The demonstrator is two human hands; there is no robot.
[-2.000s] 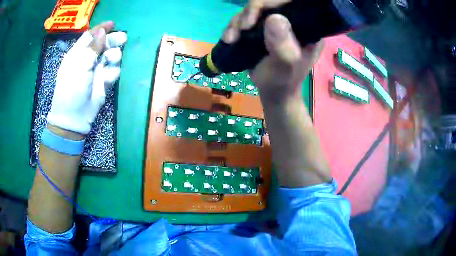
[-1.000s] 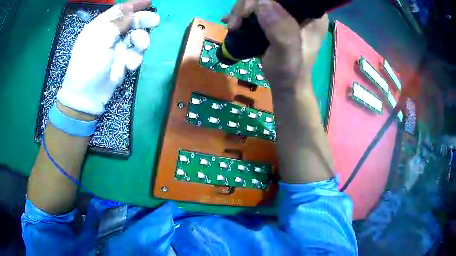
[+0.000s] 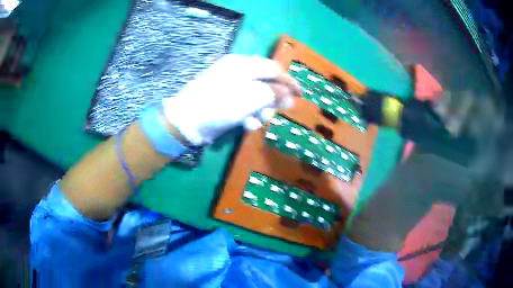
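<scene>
My left hand, white-gloved with bare fingertips, reaches over the left edge of the orange-brown fixture. Its fingertips are close together beside the upper circuit board; whether they hold a screw cannot be told. The middle board and lower board also lie in their slots. My right hand is badly blurred, at the right, around the black electric screwdriver. The screwdriver's yellow ring and front end are near the upper board's right end. Its bit cannot be made out.
The black-rimmed screw tray lies at upper left, partly behind my left hand. Parts of the red mat show at right, beyond my right forearm. The green bench mat lies beneath. A blurred dark object stands at far left.
The view has turned, so tray and fixture appear tilted. My left hand has moved from over the tray to the fixture. The screwdriver has moved from the upper board's left end to its right.
</scene>
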